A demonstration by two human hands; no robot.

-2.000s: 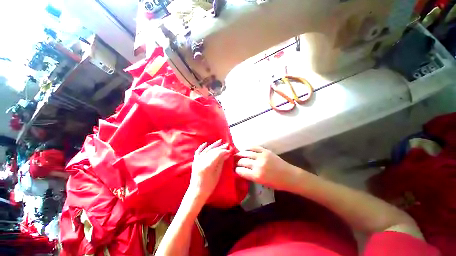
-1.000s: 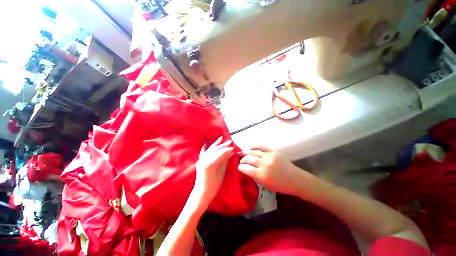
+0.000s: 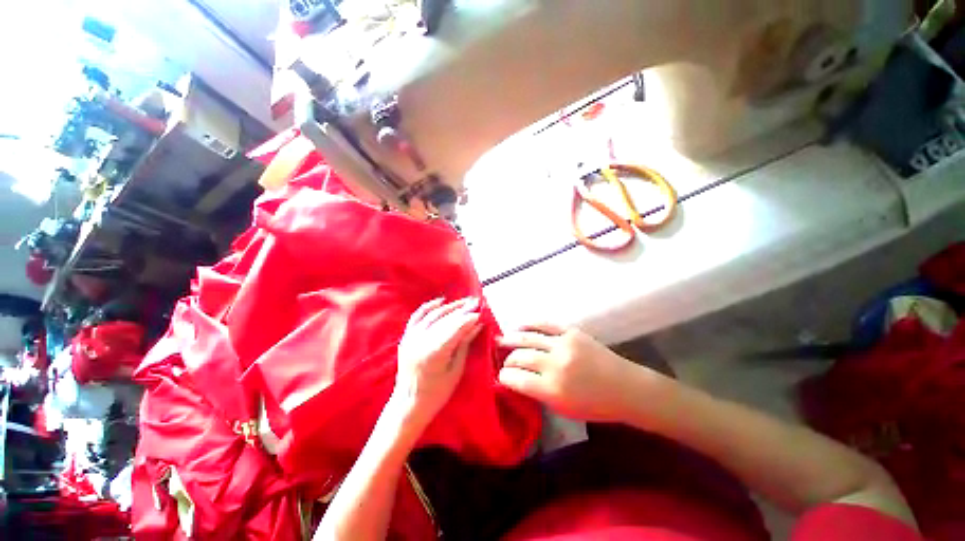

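A large bunched red fabric piece [image 3: 328, 285] lies left of the machine and hangs over my lap. One edge runs up to the presser foot and needle area [image 3: 436, 199] under the head of the cream-white sewing machine [image 3: 593, 42]. My left hand [image 3: 432, 354] lies on the fabric near its right edge, with the fingertips on that edge. My right hand [image 3: 556, 370] pinches the edge from the right, close beside my left fingertips. Tan strips show among the lower-left folds.
Scissors with yellow-orange loop handles [image 3: 624, 208] lie on the pale machine bed [image 3: 741, 243] under the arm. More red cloth [image 3: 899, 407] is at the lower right. A shelf with a box [image 3: 212, 122] and clutter stand at the left.
Both hands stay at the fabric's right edge, with slightly shifted fingers. The lower right part of the fabric has bulged a little outward. The view has shifted slightly.
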